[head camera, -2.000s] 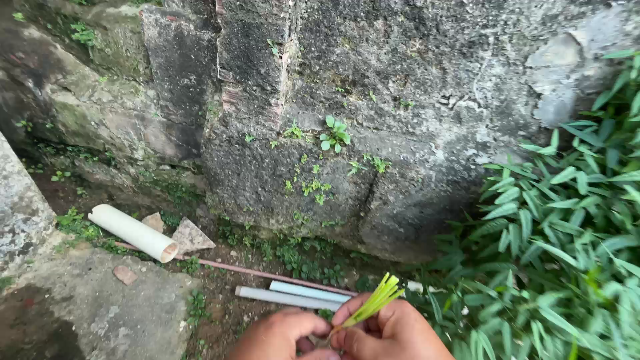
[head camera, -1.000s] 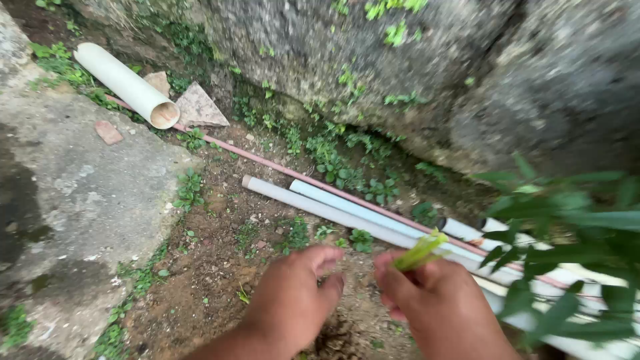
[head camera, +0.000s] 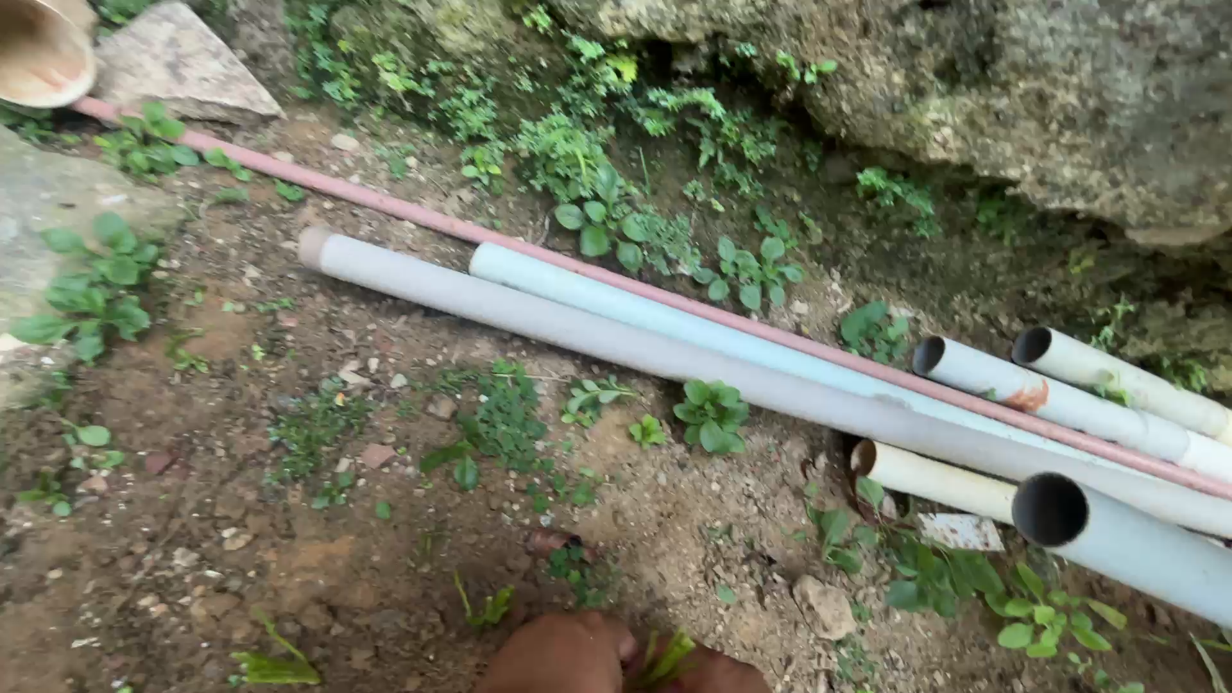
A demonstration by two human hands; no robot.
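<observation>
Low in the head view, my left hand (head camera: 558, 654) and my right hand (head camera: 717, 671) are side by side close to the soil, cut off by the bottom edge. Yellow-green plant stems (head camera: 664, 658) stick up between them, at the fingers of my right hand. The fingertips of both hands are mostly hidden. Just left of my left hand a small green cutting (head camera: 484, 604) stands in the soil. Further left, another bunch of green stems (head camera: 277, 664) is at the ground.
Long grey (head camera: 597, 337) and pale blue plastic pipes (head camera: 674, 327) lie diagonally beside a thin pink pipe (head camera: 539, 255). Several open-ended pipes, one thick and grey (head camera: 1136, 549), lie at right. Weeds (head camera: 712, 416) dot the soil. A rock wall (head camera: 1059, 106) rises behind; a triangular stone (head camera: 183, 67) sits upper left.
Both hands have come down to the soil; the stems, earlier held up in my right hand, are now low between the hands. The view has tilted down and moved closer to the ground.
</observation>
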